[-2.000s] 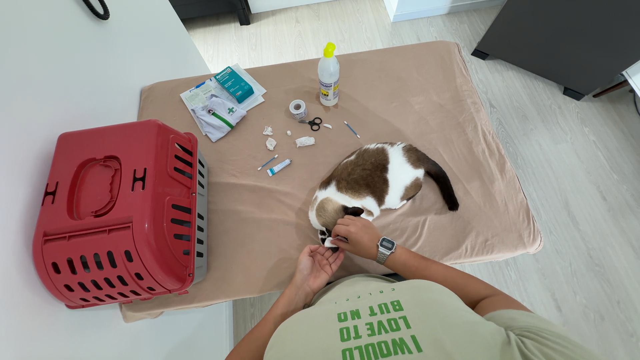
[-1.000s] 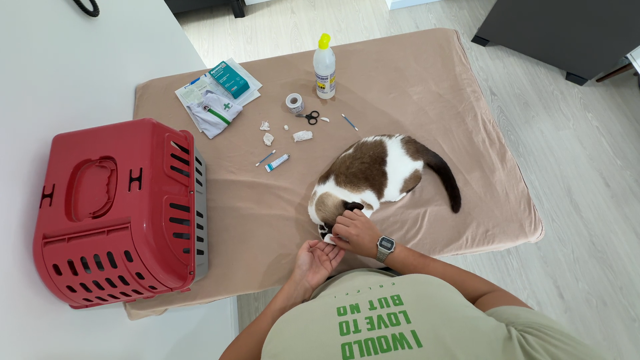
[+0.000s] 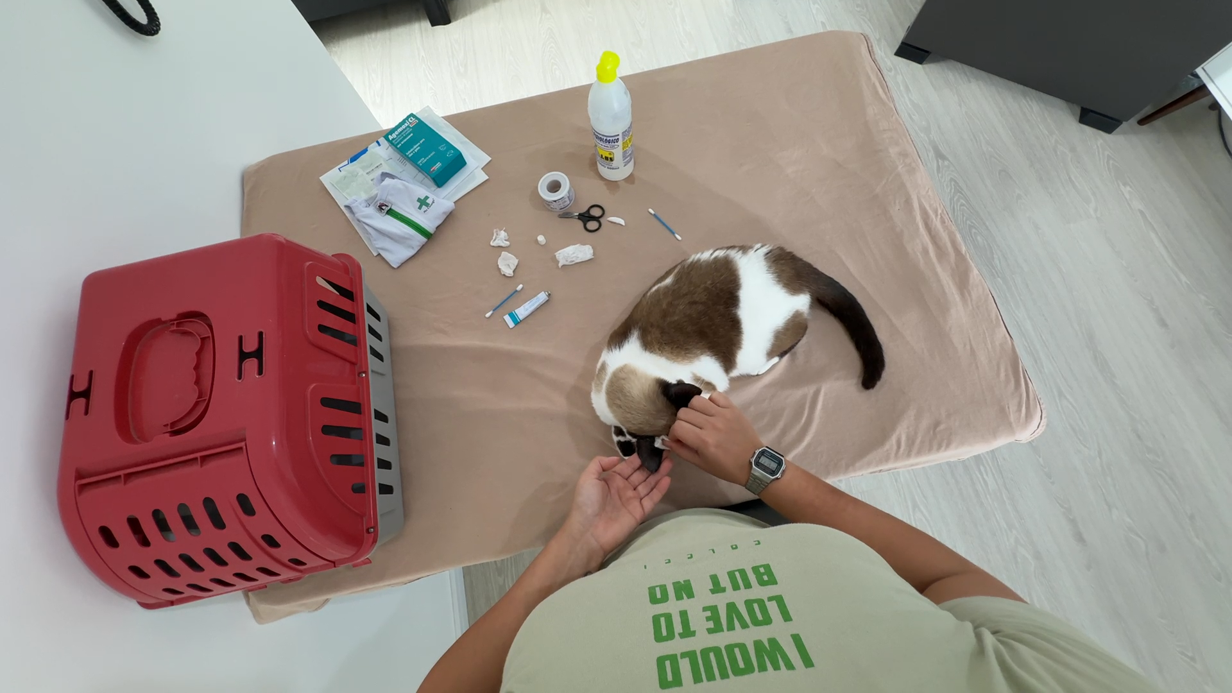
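Note:
A brown-and-white cat [image 3: 698, 313] lies curled on the cloth-covered table, its dark tail stretched to the right. Palm up beneath the near side of its head, my left hand [image 3: 616, 499] has slightly spread fingers, and a dark ear [image 3: 651, 452] rests over its fingertips. My right hand [image 3: 712, 438], with a digital watch [image 3: 766, 467] at the wrist, is at the cat's head just below the other ear [image 3: 681, 394]. Its curled fingertips pinch a small white piece [image 3: 661, 443], mostly hidden by the fingers.
A red pet carrier [image 3: 241, 462] stands left. Behind the cat are a plastic bottle [image 3: 611, 130], tape roll [image 3: 555, 191], black-handled scissors [image 3: 590, 219], ointment tube [image 3: 526, 309], cotton swabs [image 3: 664, 224], crumpled white pieces [image 3: 575, 255] and a teal box [image 3: 424, 149] on papers.
The dark ear now lies over my left fingertips, where earlier a white piece showed between my hands. Both hands have stayed at the cat's head.

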